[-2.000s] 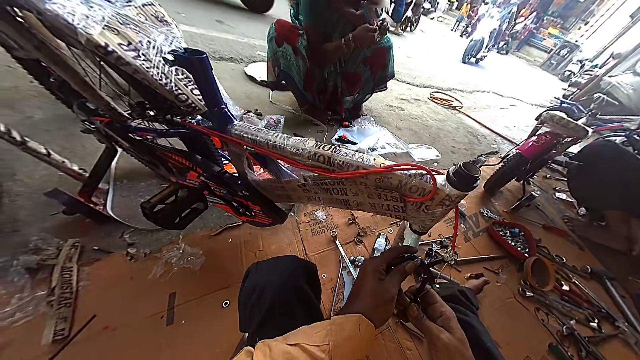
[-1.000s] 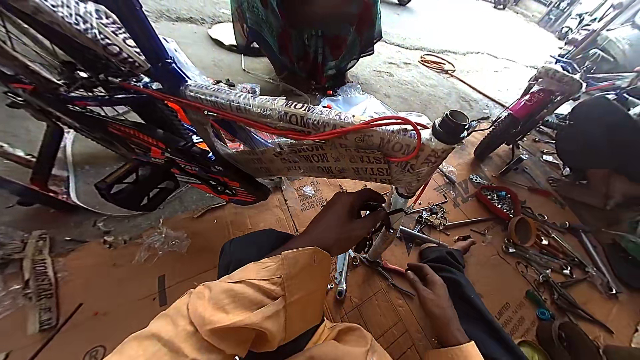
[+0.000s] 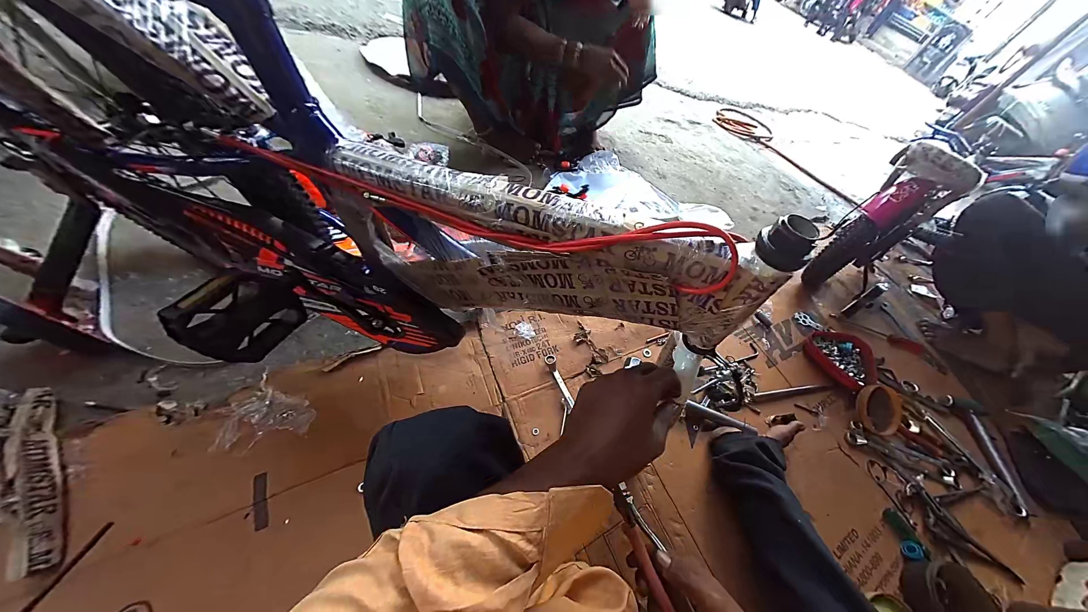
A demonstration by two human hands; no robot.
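A bicycle frame (image 3: 544,285), its tubes wrapped in printed film, lies across the view, with red cables (image 3: 595,240) looped along it. Below the head tube (image 3: 739,297) is a white tubular part (image 3: 685,367). My left hand (image 3: 625,416) is at that part's lower end, fingers bent; its palm is turned away, so whether it grips anything is hidden. At the bottom edge, my right hand (image 3: 693,582), partly cut off, is closed on red-handled pliers (image 3: 639,544), their jaws pointing up toward my left wrist. A short metal tube (image 3: 718,416) lies right of my left hand.
Cardboard (image 3: 442,387) covers the ground. A combination wrench (image 3: 559,384) lies left of my left hand. To the right are a red tray of small hardware (image 3: 840,359), a tape roll (image 3: 879,410) and scattered tools (image 3: 943,450). Another person (image 3: 544,68) is beyond the frame; another bicycle (image 3: 892,204) stands right.
My right hand has drawn down toward me with the pliers, away from my left hand. Two seconds ago both hands were together below the head tube. My left hand remains near that spot.
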